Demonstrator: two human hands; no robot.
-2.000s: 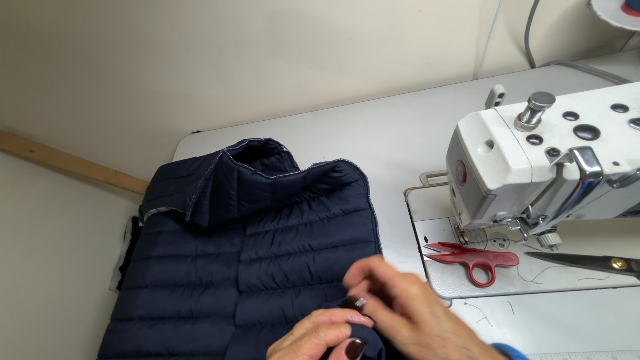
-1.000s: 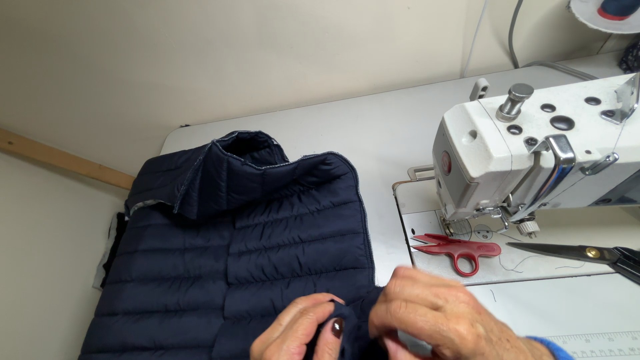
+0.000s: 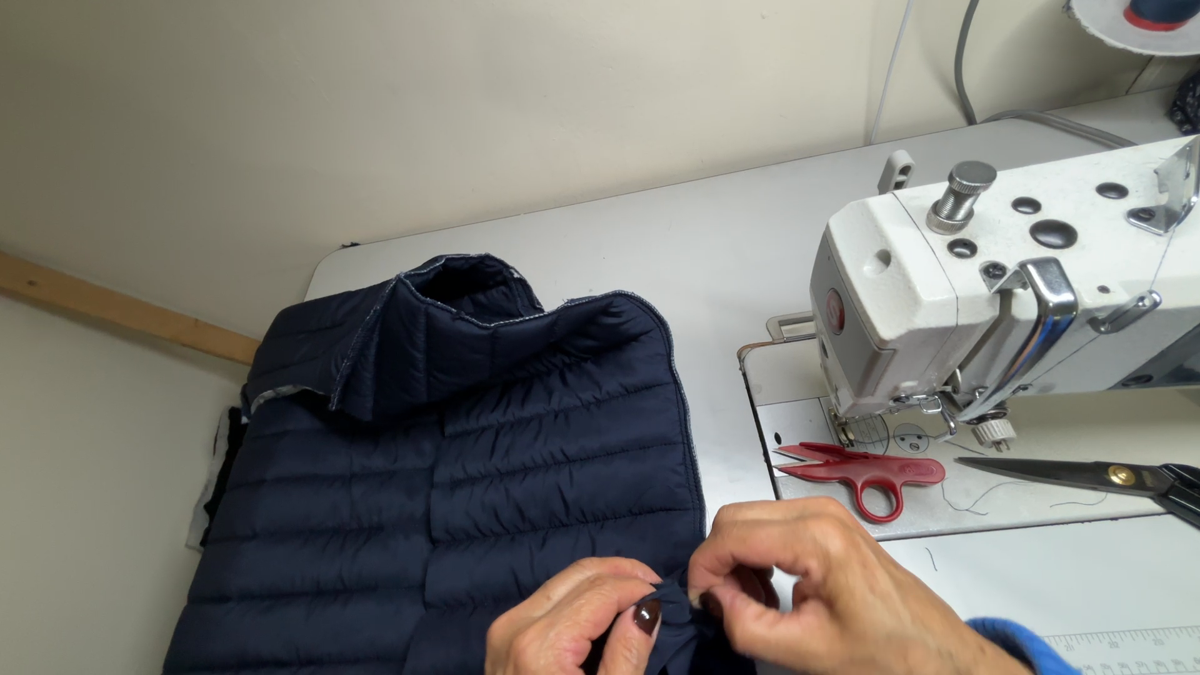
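Observation:
A quilted navy-blue fabric piece, with stitched raw edges, lies over the left part of the white table. At its lower right edge my left hand pinches a bunched fold of thin navy fabric between thumb and fingers. My right hand touches the same fold from the right, thumb and forefinger closed on its edge. Red thread snips rest on the sewing machine's bed, above my right hand. What lies under my fingers is hidden.
A white industrial sewing machine stands at the right. Black-handled shears and loose threads lie on its bed. A clear ruler is at the lower right. A wall runs behind the table, with cables and a thread spool at the upper right.
My hands have shifted a little on the navy fabric at its lower right edge and still work close together. The quilted piece keeps its shape.

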